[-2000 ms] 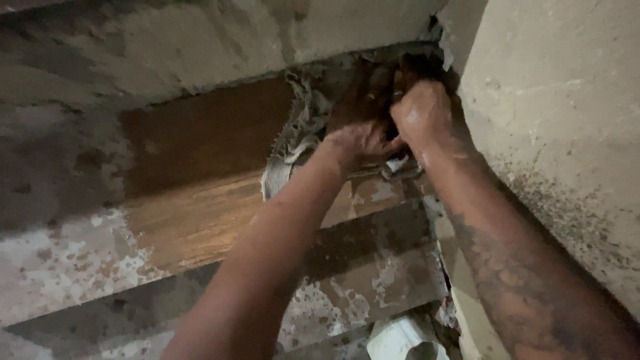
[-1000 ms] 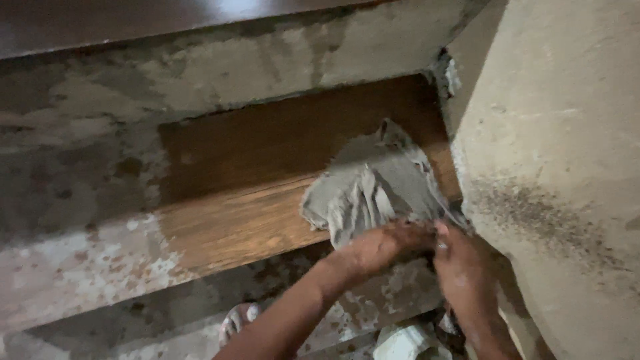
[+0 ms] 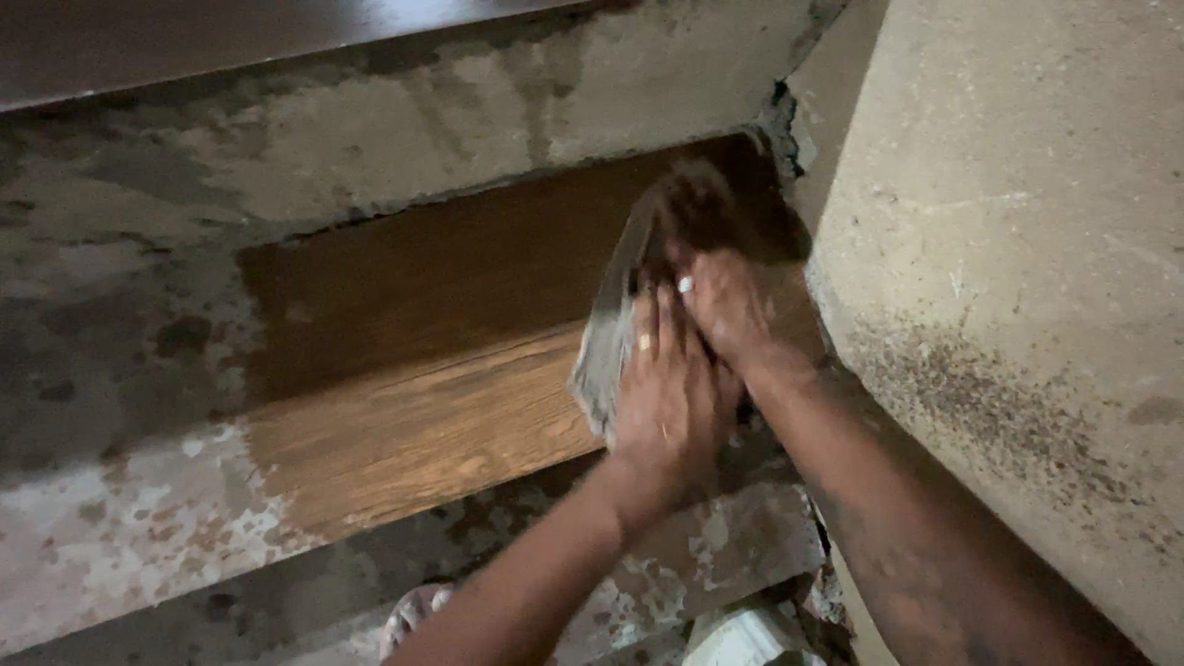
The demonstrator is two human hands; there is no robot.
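A grey cloth [image 3: 606,342] lies bunched on the wood-grain step tread [image 3: 416,416], near its right end. My left hand [image 3: 671,379], a ring on one finger, presses down flat on the cloth with its fingers pointing away from me. Just beyond and to the right, my right hand [image 3: 726,301], also ringed, bears on the same cloth, its fingers partly hidden and blurred. The two hands touch or overlap. Whether the right fingers grip the cloth cannot be made out.
A rough plaster wall [image 3: 999,231] rises on the right. Behind the tread stands a cement riser [image 3: 444,139] under a dark upper step [image 3: 185,37]. Whitish stains mark the tread's left part. Below are a lower step [image 3: 721,546], toes [image 3: 416,606] and a white object [image 3: 749,638].
From the tread's front right edge, where they held the bunched cloth a second ago, both hands have moved back over the tread. The cloth has gone with them, and the left hand has flattened onto it.
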